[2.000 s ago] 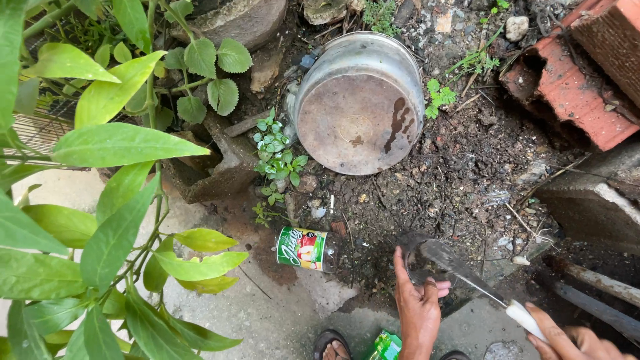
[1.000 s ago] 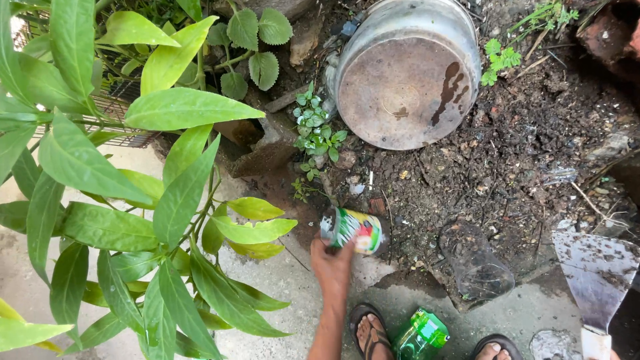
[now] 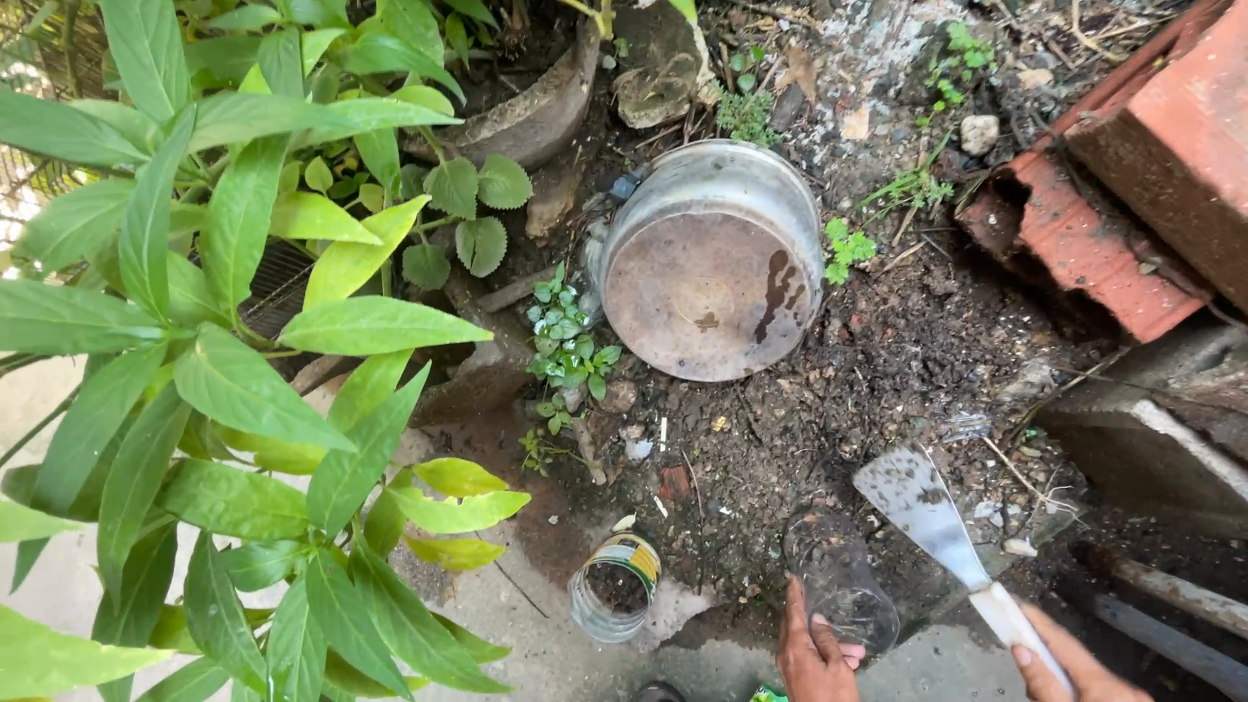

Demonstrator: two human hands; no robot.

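My left hand (image 3: 817,645) grips the lower rim of a clear plastic bottle piece (image 3: 846,585), which lies on the dark soil with dirt in it. In my right hand (image 3: 1068,655) is the white handle of a scraper (image 3: 926,512); its broad, soil-smeared metal blade points up and left, just right of the clear plastic. Left of my left hand, a cut clear plastic container (image 3: 614,590) with a coloured label stands on the concrete edge with its mouth up and dark soil inside. The soil (image 3: 780,439) spreads above both hands.
An upturned metal pot (image 3: 712,283) sits on the soil. Broken red hollow bricks (image 3: 1102,234) and a concrete block (image 3: 1160,439) border the right side. Leafy plants (image 3: 244,390) crowd the left. Metal pipes (image 3: 1170,595) lie at lower right, and a green package (image 3: 768,694) shows at the bottom edge.
My left hand has let go of the labelled container, which was tilted and now stands upright, and has moved right to the clear plastic. The scraper's blade has moved left, nearer the clear plastic.
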